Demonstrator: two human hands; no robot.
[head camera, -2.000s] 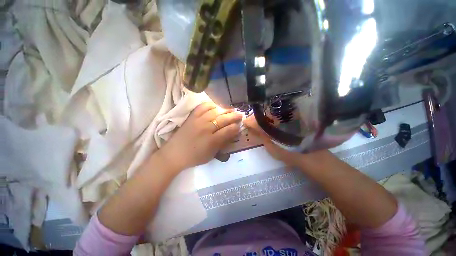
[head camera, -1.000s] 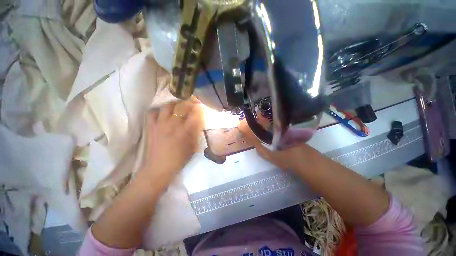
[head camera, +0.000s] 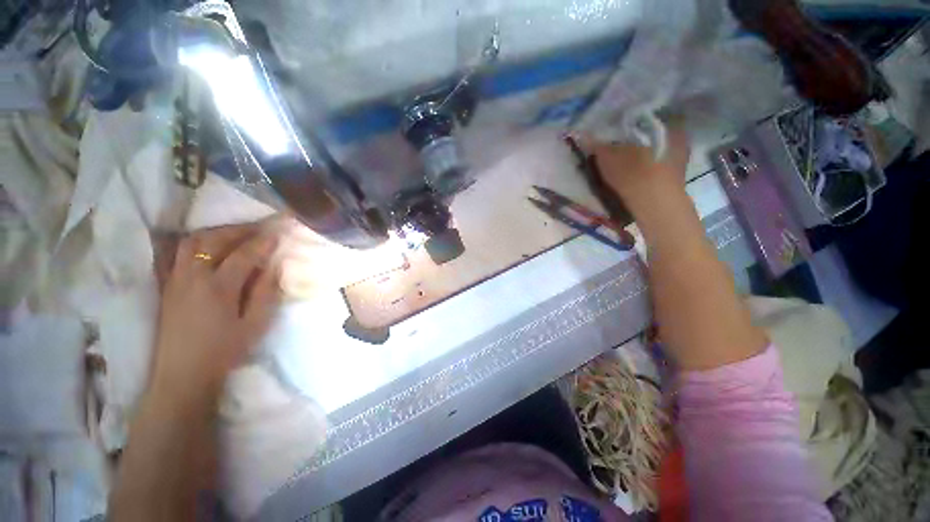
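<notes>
My left hand (head camera: 219, 270), blurred and wearing a ring, is over cream fabric (head camera: 112, 194) left of the needle; whether it grips the fabric is unclear. My right hand (head camera: 642, 173) is right of the sewing machine's needle area (head camera: 413, 229), at a whitish cloth (head camera: 663, 76). A dark slim item (head camera: 602, 184) lies along its finger side; I cannot tell if it is held. Thread snips (head camera: 581, 216) with blue and red-orange handles lie on the bed, blades pointing up-left. The needle plate (head camera: 382, 291) is uncovered under bright light.
A shiny curved machine part (head camera: 265, 122) looms at upper left. A dark lump (head camera: 444, 245) sits beside the needle area. A measuring strip (head camera: 489, 367) runs along the table edge. A purple-pink phone (head camera: 760, 209) is at right. Thin cream strips (head camera: 617, 423) hang below the edge.
The view has shifted right. My right hand has left the needle area and moved right, past the snips, to the whitish cloth. My left hand has moved left, away from the needle.
</notes>
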